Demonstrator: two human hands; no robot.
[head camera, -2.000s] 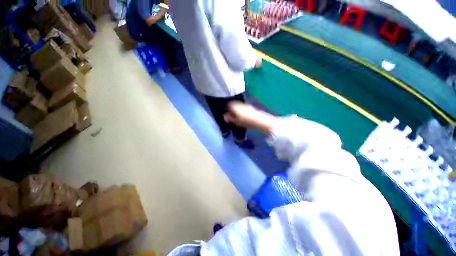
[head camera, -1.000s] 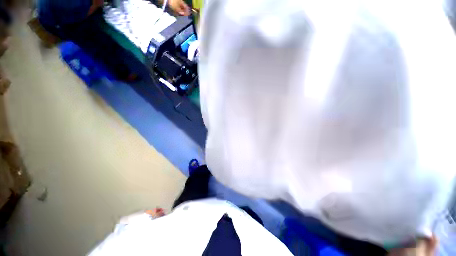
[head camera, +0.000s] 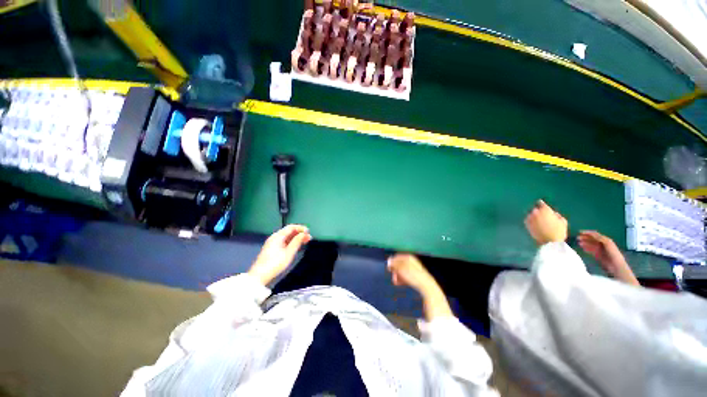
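Note:
My left hand (head camera: 281, 254) is over the front edge of the green table (head camera: 372, 186), left of centre, with its thumb and fingers a little apart and nothing seen in it. My right hand (head camera: 411, 275) is just in front of the table edge, loosely curled and blurred; whether its fingers close on anything cannot be told. A black handheld scanner-like tool (head camera: 283, 184) lies on the table beyond my left hand. A black boxy device (head camera: 124, 143) with a blue-and-white roll (head camera: 195, 143) stands at the left, its front open. Neither hand touches these.
A block of watches with pink bands (head camera: 354, 48) stands on the dark belt beyond the yellow stripe, a small white stand (head camera: 280, 83) beside it. White stands are grouped at far left (head camera: 54, 132) and right (head camera: 667, 221). A co-worker's hands (head camera: 548, 223) and white sleeves are close at right.
The view has swung from the aisle and a co-worker's white smock to the table. Both my hands now show at its front edge. The black device appears larger and nearer.

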